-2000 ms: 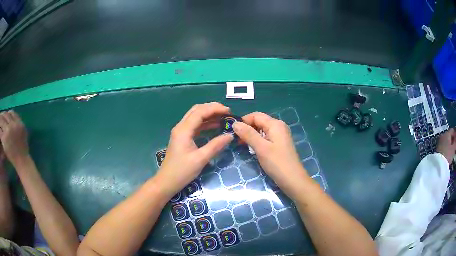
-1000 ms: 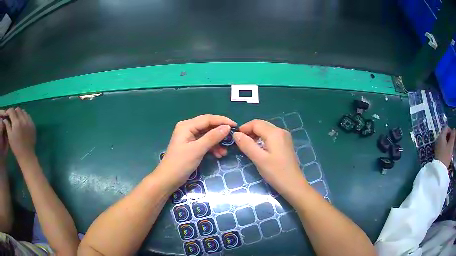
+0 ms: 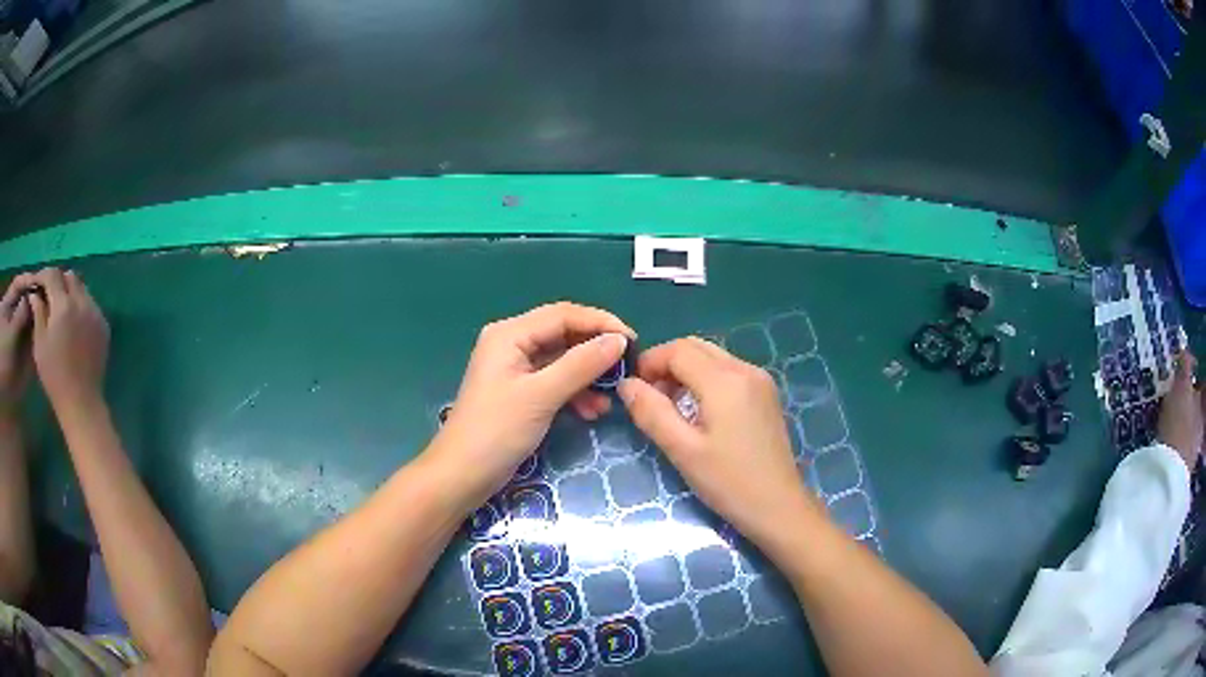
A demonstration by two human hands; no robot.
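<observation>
My left hand (image 3: pixel 549 377) holds a small black watch module (image 3: pixel 612 376) between thumb and fingers, its face mostly hidden by the fingertips. My right hand (image 3: pixel 708 417) is at the module's right edge, thumb and index finger close to it; a small whitish bit (image 3: pixel 688 405), perhaps tissue, is tucked in its fingers. Both hands are above a clear sticker sheet (image 3: pixel 668 579) with a grid of rounded-square outlines and a strong light glare. Black face stickers with coloured rings (image 3: pixel 556 604) sit at its left and lower left. Many outlines are empty.
A white card with a dark window (image 3: pixel 671 259) lies near the green strip (image 3: pixel 569 208). Loose black modules (image 3: pixel 955 347) lie in two clusters on the right. A neighbour's sheet (image 3: pixel 1137 347) and white sleeve (image 3: pixel 1104 542) are far right. Another person's hands (image 3: pixel 60 337) are at left.
Since the earliest frame, the module's face has turned mostly out of sight between my fingers. The whole bench view has shifted slightly right and down. The neighbour's hands at left have moved slightly.
</observation>
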